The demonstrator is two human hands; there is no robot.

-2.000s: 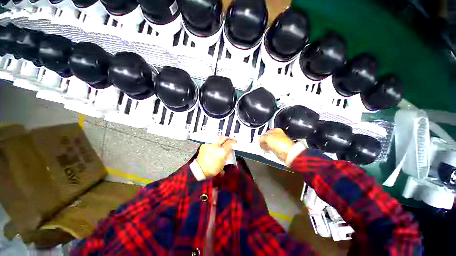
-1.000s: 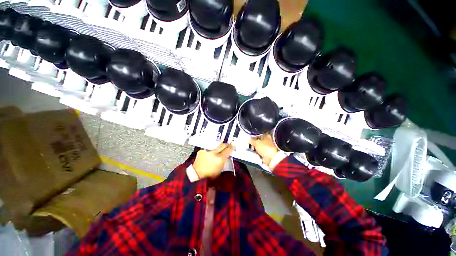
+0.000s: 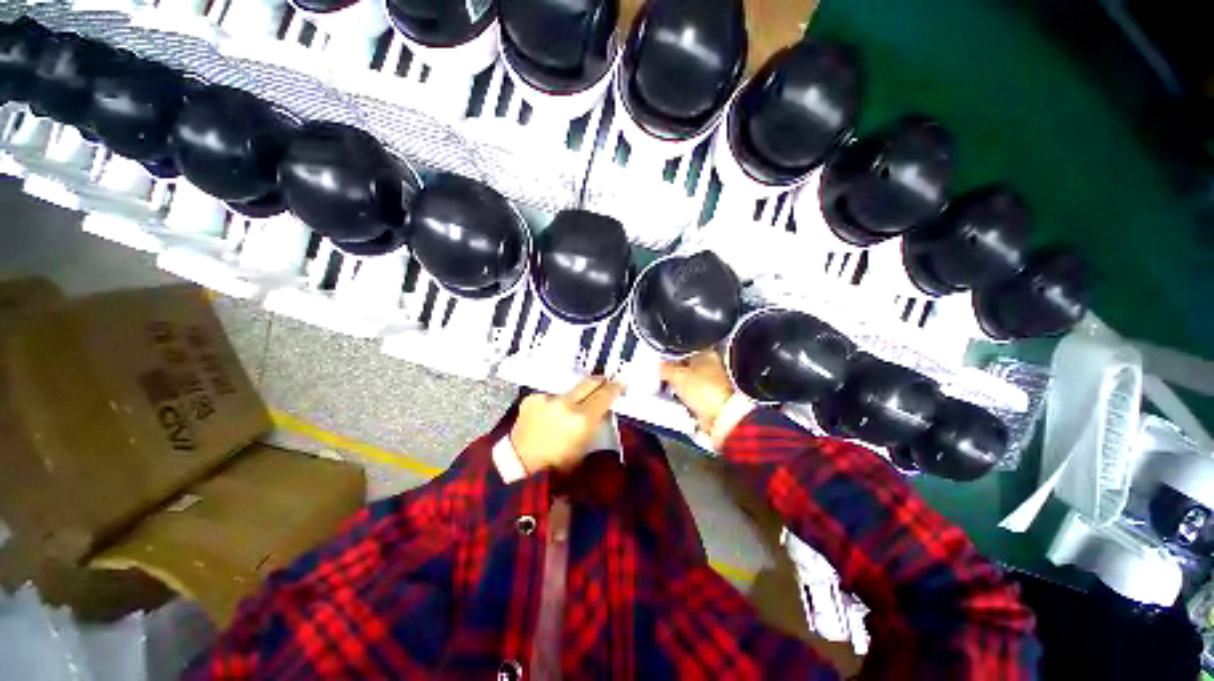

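Security cameras with glossy black ball heads stand in two long rows; one head [image 3: 686,303] is just above my right hand. Its white camera base [image 3: 644,365] faces me. My right hand [image 3: 698,389] reaches to this base, fingertips against it under the head; whether it pinches a sticker cannot be seen. My left hand [image 3: 565,423] is at the front edge of the row, left of my right hand, fingers closed together on a small white strip [image 3: 606,439] that hangs below them.
Open brown cartons [image 3: 147,412] lie on the floor at left. A translucent white loop [image 3: 1094,432] and another white camera [image 3: 1156,512] are at the right end. White parts [image 3: 828,592] lie below my right arm. A green surface [image 3: 992,120] is behind the rows.
Since two seconds ago my right hand has moved left and in against the base under the black head. My left hand has shifted slightly left and down. The view has shifted a little.
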